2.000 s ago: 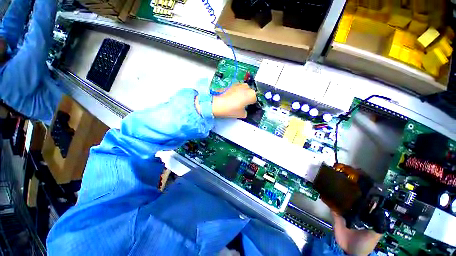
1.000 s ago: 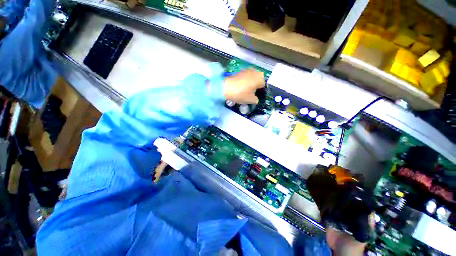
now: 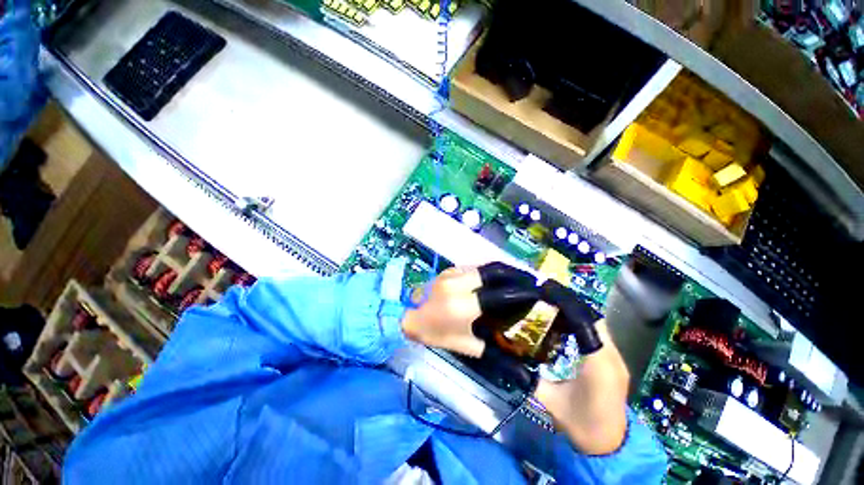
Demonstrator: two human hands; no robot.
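My left hand point(image 3: 450, 308) and my right hand point(image 3: 587, 393) meet in front of me, with black finger cots on the fingers. Between them they hold a dark wound part point(image 3: 532, 330) with amber and gold faces; the fingers cover much of it. A thin black lead point(image 3: 464, 432) loops below the hands. The hands are over the near side of a green circuit board point(image 3: 461, 169), which carries a long white-silver heatsink point(image 3: 455, 235), round capacitors and a yellow-taped transformer point(image 3: 552, 266). The hands hide part of this board.
A second board with a red coil point(image 3: 725, 349) lies to the right. A black gridded tray point(image 3: 163, 62) lies on the line at upper left. Cartons of black parts point(image 3: 568, 90) and yellow blocks point(image 3: 696, 180) stand behind. Coil trays point(image 3: 95, 352) are at lower left. Another person's blue sleeve point(image 3: 19, 76) shows.
My left hand has left the board's far-left area and come down to the part in my right hand. The right hand has moved left with it. The view has shifted, showing the coil trays.
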